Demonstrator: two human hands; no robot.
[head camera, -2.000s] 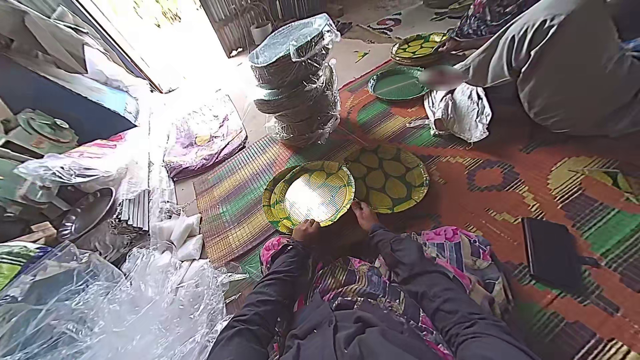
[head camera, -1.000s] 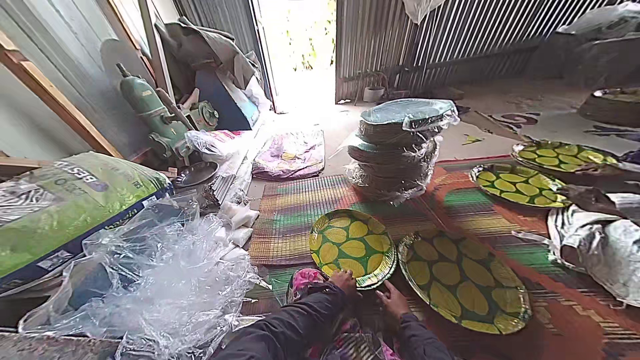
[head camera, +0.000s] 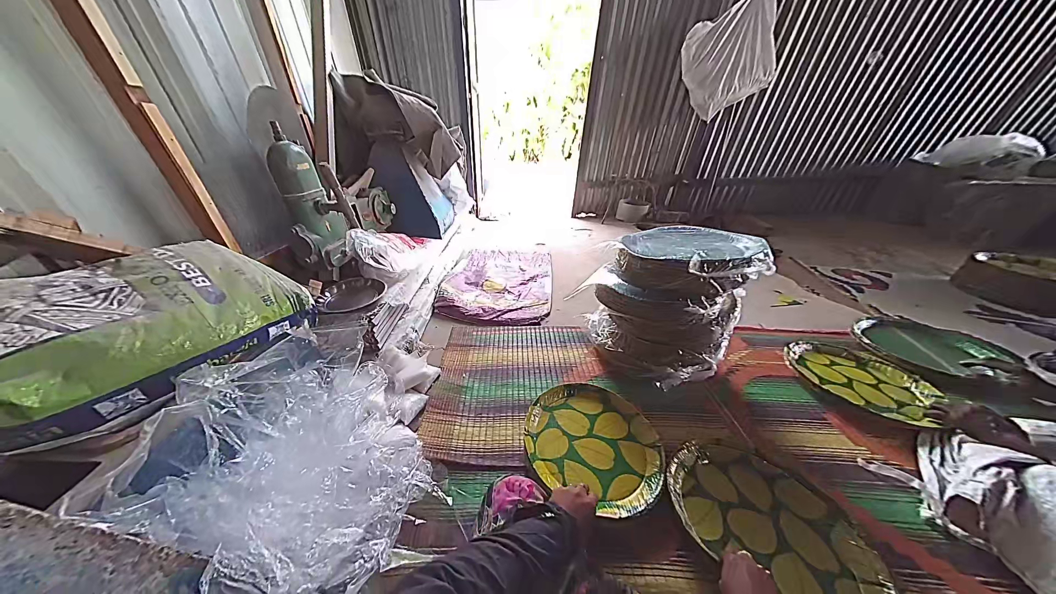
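My left hand (head camera: 575, 502) is closed on the near rim of a round plate (head camera: 592, 450) with a yellow and green leaf pattern and a shiny edge. My right hand (head camera: 745, 572), partly cut off by the bottom edge of the view, is at the near left rim of a larger-looking patterned plate (head camera: 771, 520); whether it grips that rim is hard to tell. Both plates are over a striped woven mat (head camera: 487, 396). Beyond them stands a tall stack of round plates wrapped in clear plastic (head camera: 681, 305).
At left lie crumpled clear plastic wrap (head camera: 305, 462) and a green printed sack (head camera: 140, 330). A folded purple sack (head camera: 497, 286) lies past the mat. At right, another person's hand (head camera: 986, 429) is beside a patterned plate (head camera: 862, 384) and a green plate (head camera: 936, 346).
The view has swung up and to the left since two seconds ago. My right hand has moved from between the two plates to the near rim of the right-hand one.
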